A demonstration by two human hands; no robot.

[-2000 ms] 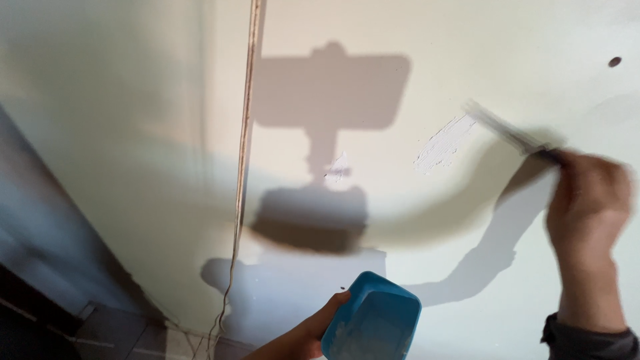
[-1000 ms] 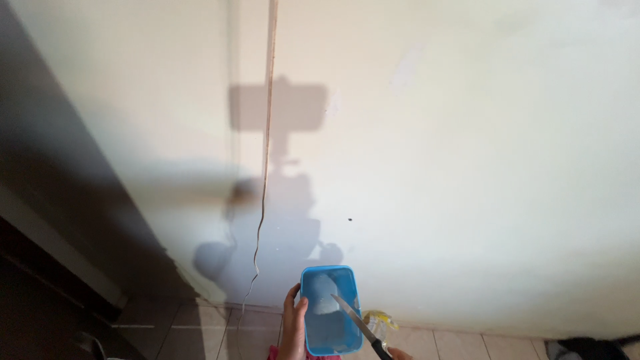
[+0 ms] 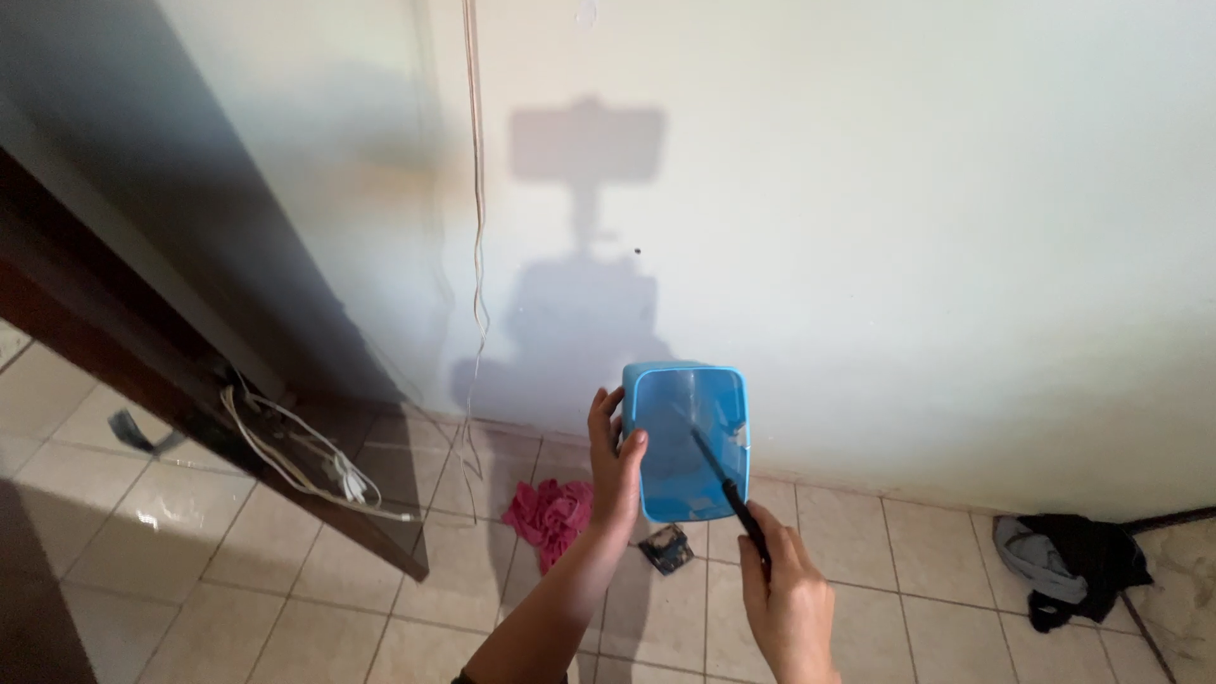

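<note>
A blue plastic container [image 3: 665, 475] is held up by my left hand [image 3: 617, 465], whose fingers and thumb grip its left side, with the open top facing me. In my right hand [image 3: 787, 589] is a tool with a black handle [image 3: 743, 508], a knife or narrow spatula; its blade reaches inside the container, and the tip is hard to make out. Whitish residue clings to the container's right rim. Behind both hands stands a pale painted wall [image 3: 902, 237] with a small dark hole [image 3: 637, 251] and my shadow on it.
Thin cables [image 3: 478, 209] hang down the wall. A pink cloth [image 3: 551, 518], a small dark object [image 3: 667, 549] and dark and grey clothing [image 3: 1069, 565] lie on the tiled floor [image 3: 845, 608]. At left, a white cord [image 3: 285, 456] rests by a dark wooden door edge [image 3: 332, 513].
My right hand has come down from the wall, where the tool was by a white patch, to the container. The container's open top now faces me. The view has shifted down, showing more floor.
</note>
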